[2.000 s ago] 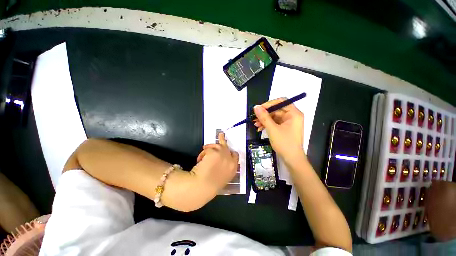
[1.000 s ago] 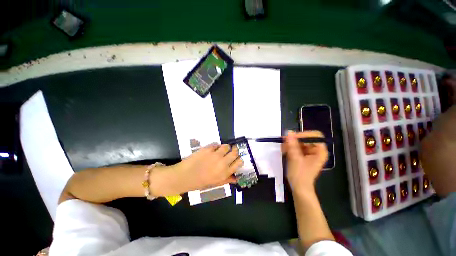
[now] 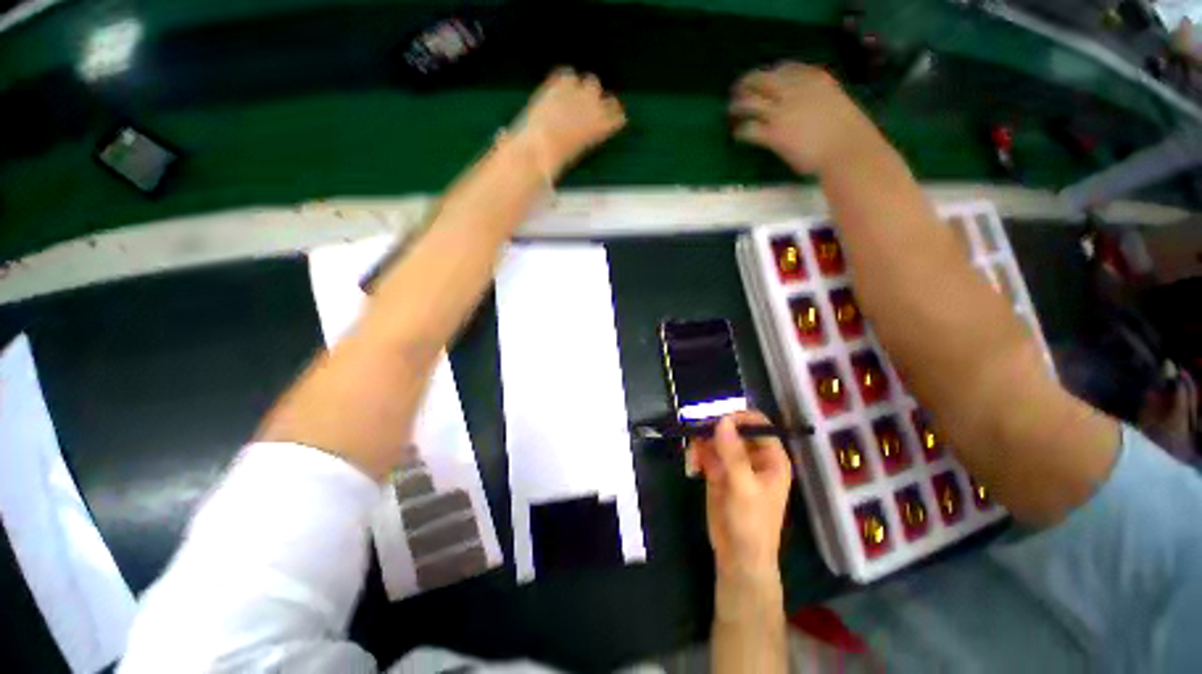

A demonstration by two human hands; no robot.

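My left hand [image 3: 570,116] is blurred and stretched out over the green belt; whether it holds anything cannot be told. My right hand [image 3: 741,481] holds the black tweezers [image 3: 765,429] level, just below the smartphone [image 3: 703,362]. Grey adhesive pads [image 3: 440,527] lie on the near end of one white sheet [image 3: 345,292], partly under my left forearm. A black adhesive block [image 3: 575,533] lies on the near end of the other white sheet [image 3: 560,356]. A dark edge of a phone unit [image 3: 390,263] shows beside my forearm, mostly hidden.
A white foam tray [image 3: 804,494] with red, gold-centred parts stands at right. A neighbour's arm [image 3: 943,342] crosses it, hand over the belt [image 3: 659,145]. Dark units [image 3: 136,159] lie on the belt. The belt's pale rail [image 3: 659,211] runs behind the sheets. Another white sheet [image 3: 53,520] lies far left.
My left hand has left the phone unit on the sheets and reached forward over the belt; that unit no longer shows there. The neighbour's arm has reached across the tray. The view has shifted right.
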